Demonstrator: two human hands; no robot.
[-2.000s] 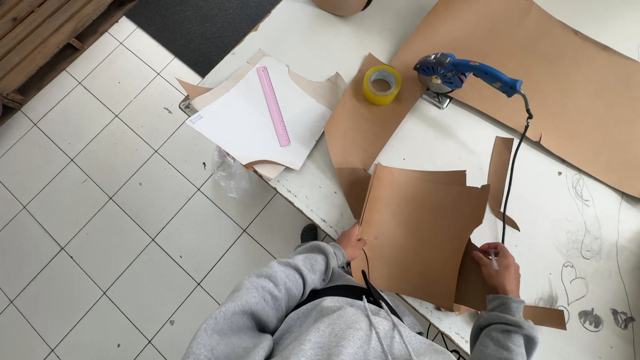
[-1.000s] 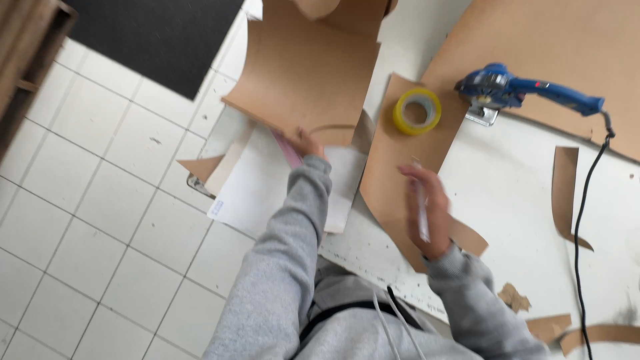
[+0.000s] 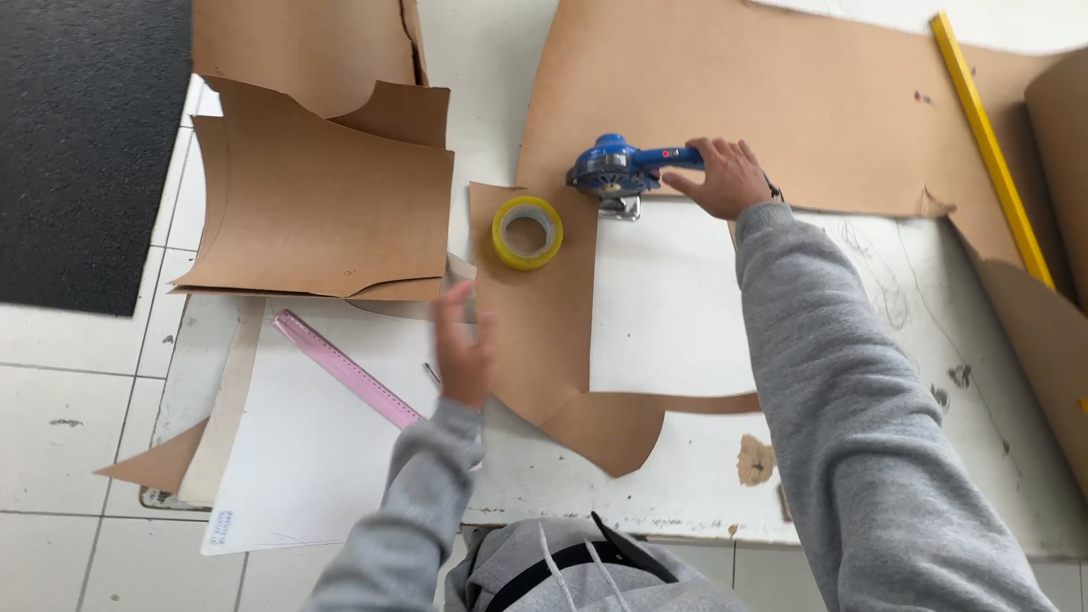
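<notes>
My right hand [image 3: 725,178] is on the rear of the handle of a blue electric rotary cutter [image 3: 614,165], which rests at the near edge of a large brown paper sheet [image 3: 680,93]. My left hand [image 3: 464,347], blurred, hovers with fingers apart and nothing in it, right of the pink ruler [image 3: 344,365]. That ruler lies on white paper [image 3: 297,450]. Between my hands, a roll of yellow tape [image 3: 527,234] lies on a brown paper offcut [image 3: 544,331]. Cut brown pattern pieces [image 3: 323,204] lie stacked at the left. A pen-like thing shows partly beside my left hand.
A yellow bar [image 3: 993,149] lies across the brown paper at the right, beside a large paper roll [image 3: 1062,153]. A curled brown sheet [image 3: 1033,340] hangs over the white table [image 3: 671,306] there. A small torn scrap [image 3: 755,460] lies near the front edge.
My left hand has let go of the brown pieces, which now lie at the left. My right hand, which held a pen-like thing, has moved to the cutter's handle. The view has shifted.
</notes>
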